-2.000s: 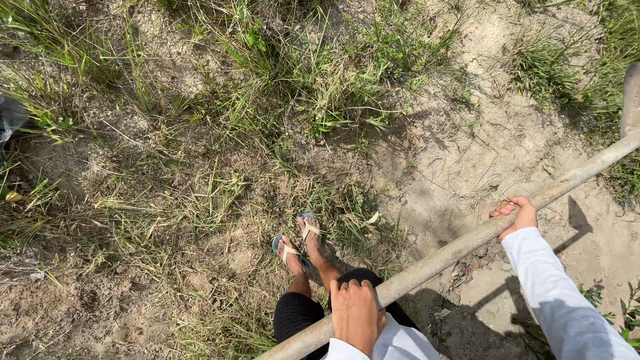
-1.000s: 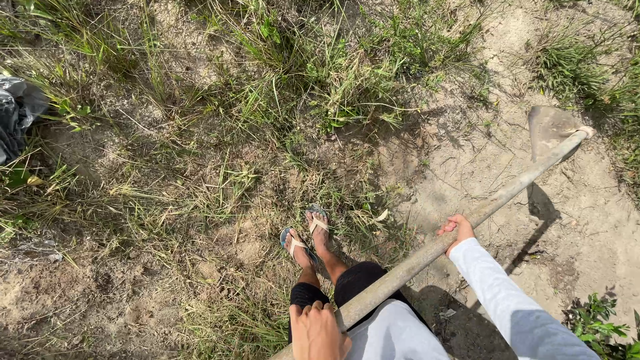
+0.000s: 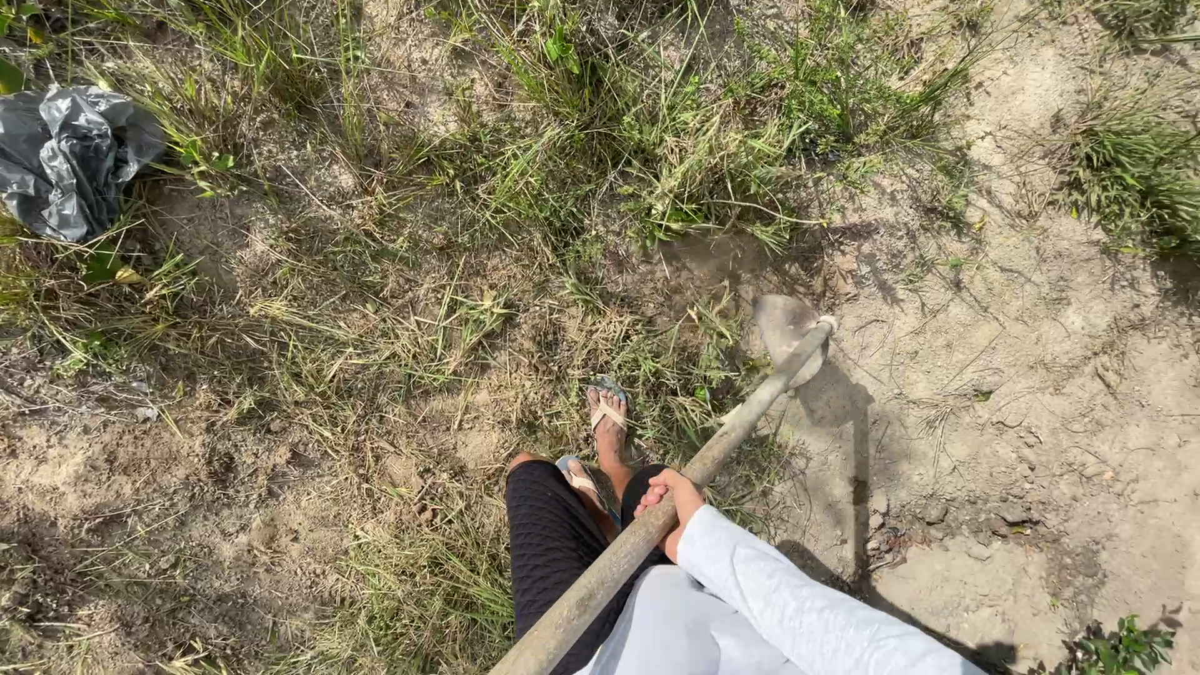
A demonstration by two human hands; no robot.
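A hoe with a long wooden handle (image 3: 600, 586) runs from the bottom edge up to the right. My right hand (image 3: 673, 506), at the end of a white sleeve, is closed around the middle of the visible handle. The metal hoe blade (image 3: 783, 328) is at the handle's far end, beside the border between cut grass and bare soil. Its shadow falls apart from it, lower right. My left hand is out of the picture, as is the near end of the handle.
My feet in flip-flops (image 3: 609, 412) stand on dry grass, left of the handle. A grey plastic bag (image 3: 70, 159) lies at the upper left. Green grass tufts (image 3: 731, 122) grow ahead, with sandy soil (image 3: 1031, 394) to the right and a leafy plant (image 3: 1120, 649) at the lower right.
The hoe blade has swung left and closer to my feet, and my right hand has come in towards my body. My left hand, on the handle before, has left the view. One foot has moved back.
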